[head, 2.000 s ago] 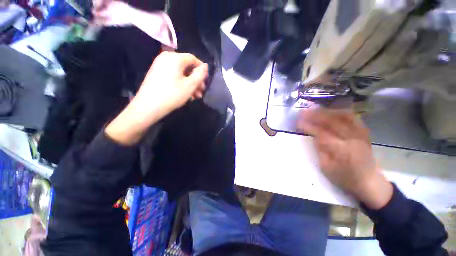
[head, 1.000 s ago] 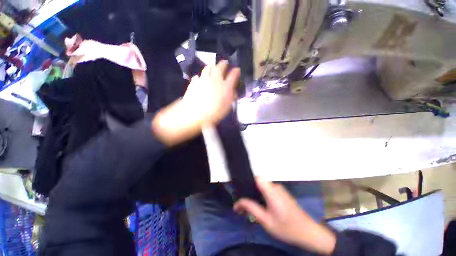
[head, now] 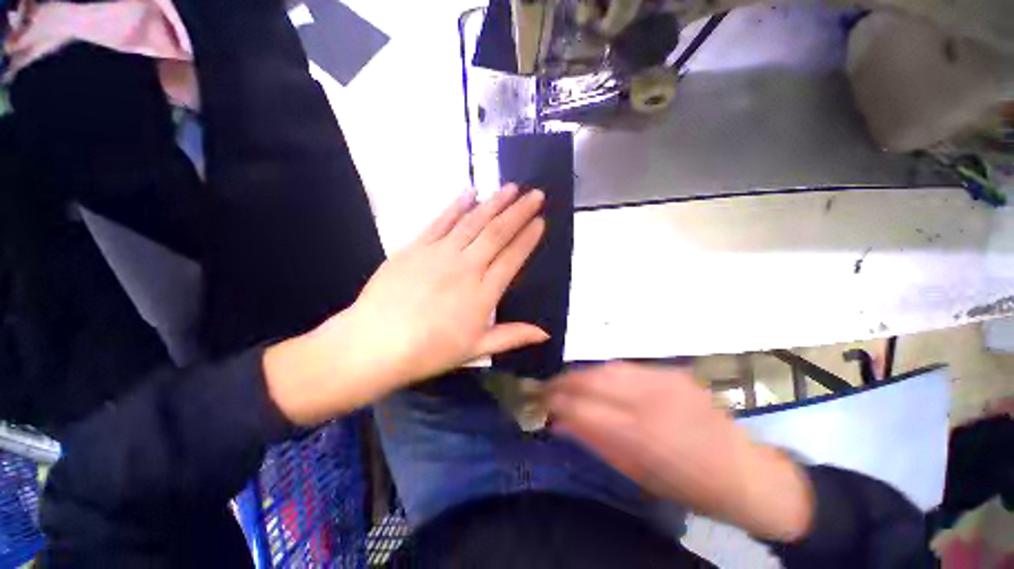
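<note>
A black fabric strip (head: pixel 539 250) lies lengthwise from the needle area over the front edge of the white table. The presser foot area (head: pixel 545 98) of the sewing machine is at the strip's far end. My left hand (head: pixel 445 283) lies flat on the strip, fingers spread and pointing to the foot. My right hand (head: pixel 656 428) is blurred at the strip's near end, by the table edge; its fingertips are near the strip, and I cannot tell whether they hold it.
Black garment pieces (head: pixel 272 167) are heaped at left, with a pink cloth (head: pixel 106 28) on top. A small dark grey piece (head: pixel 343 42) lies on the tabletop. A knurled knob (head: pixel 653 91) is on the machine. A blue basket (head: pixel 311 489) is below left.
The strip now lies straight in front of the presser foot instead of slanting left of it. My left hand has flattened on it. My right hand has moved up to the table edge.
</note>
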